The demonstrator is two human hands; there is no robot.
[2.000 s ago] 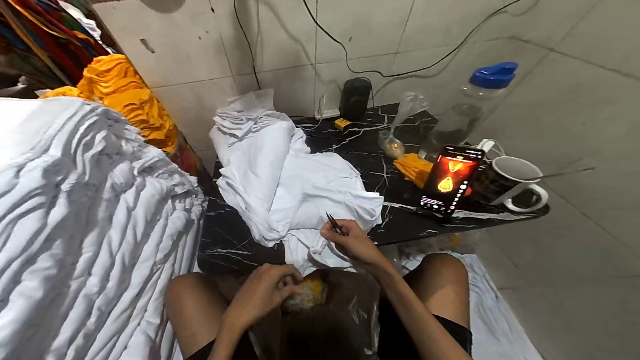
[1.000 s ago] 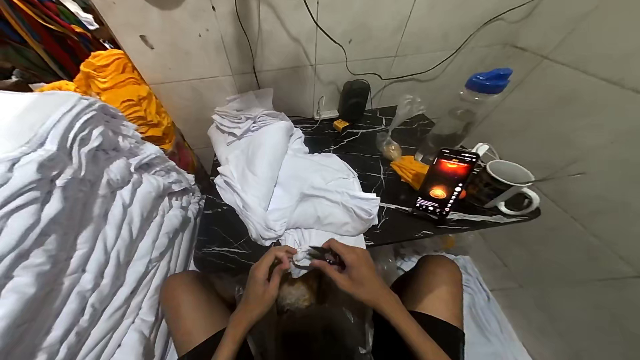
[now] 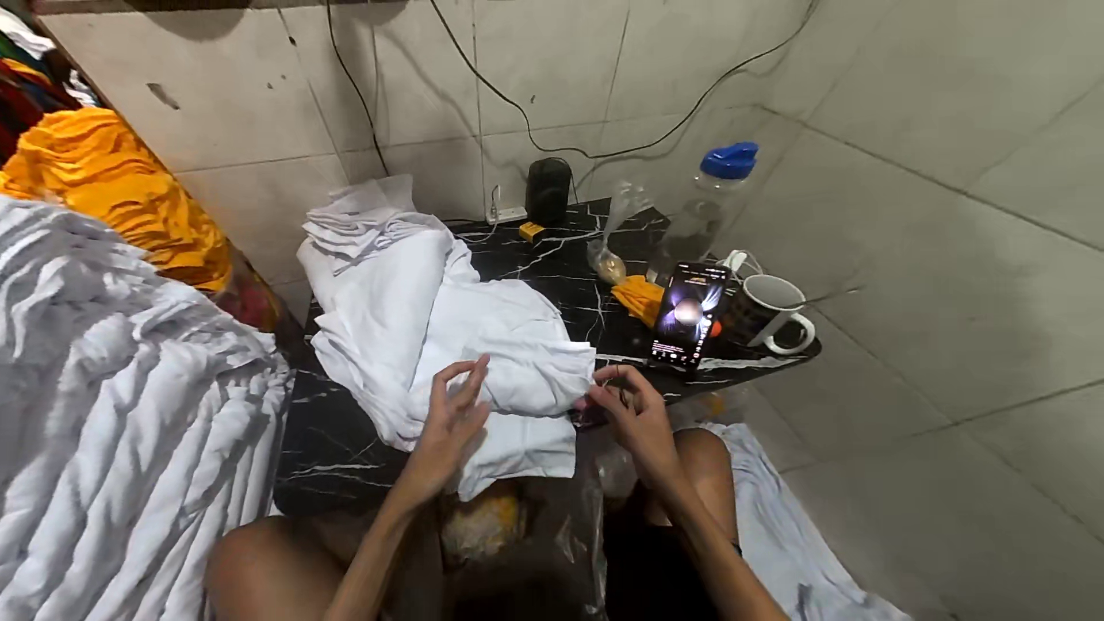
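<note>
White fabric pieces (image 3: 496,336) lie in a loose heap on a black marble-patterned table (image 3: 332,444), one part hanging over its front edge. Over the near part of this cloth, my left hand (image 3: 454,423) has its fingers spread, with nothing seen in them. At the cloth's right edge is my right hand (image 3: 634,410), its thumb and fingers pinched around a small dark tool, mostly hidden; its kind cannot be told. Below, between the legs, a clear plastic bag (image 3: 483,526) shows whitish and yellow bits.
Large stacks of white cloth (image 3: 112,414) and orange cloth (image 3: 129,198) stand at left. Toward the table's right are a lit phone (image 3: 688,315), a mug (image 3: 763,310), a blue-capped bottle (image 3: 694,224), an orange cloth scrap (image 3: 640,299) and a knotted plastic bag (image 3: 611,259). A black cable hangs on the wall.
Both hands were together at the cloth's front edge one second ago; now they are apart, the left opened over the cloth and the right at its right edge.
</note>
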